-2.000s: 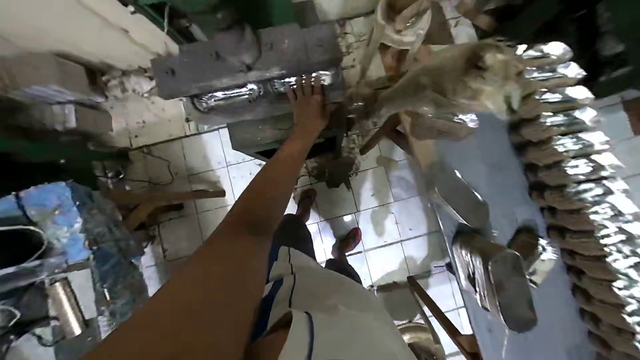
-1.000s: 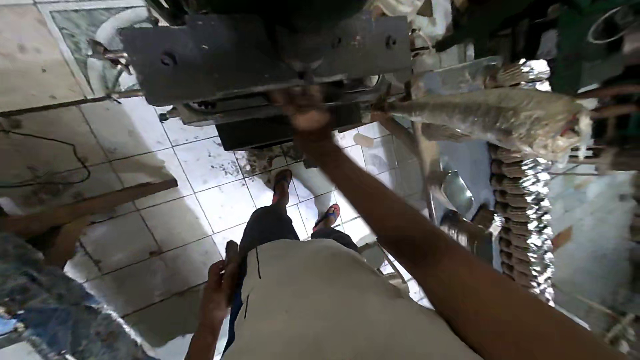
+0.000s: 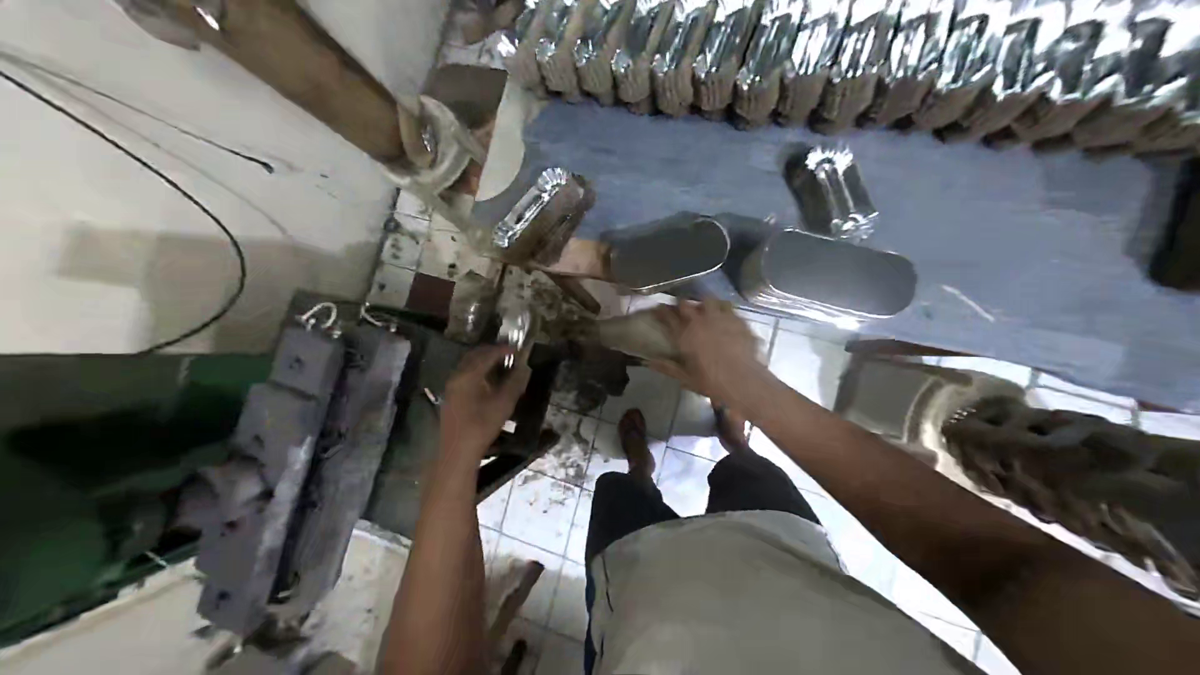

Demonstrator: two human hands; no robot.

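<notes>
My left hand [image 3: 483, 389] grips a small shiny metallic piece [image 3: 516, 333] beside the dark heated-looking metal press block [image 3: 272, 469], which has white-sleeved wires at its top. To its right, my right hand [image 3: 712, 342] is closed round a pale tapered object [image 3: 633, 335], blurred, whose far end points toward my left hand. Beyond my right hand, two oblong metal tins [image 3: 834, 272] [image 3: 670, 251] stand at the near edge of the blue-grey tabletop [image 3: 994, 225]. Foil-like shiny packs [image 3: 544, 216] [image 3: 834, 192] lie near them.
A long row of stacked shiny foil-like pieces [image 3: 797, 70] lines the table's far side. A sack-like container with brown contents [image 3: 1069, 459] is at the right. A black cable [image 3: 211, 216] hangs on the left wall. White floor tiles [image 3: 534, 506] with dark debris lie below.
The view has turned strongly. One second ago my one hand was at the press block and my other hung low beside my leg; now both are forward, each holding something.
</notes>
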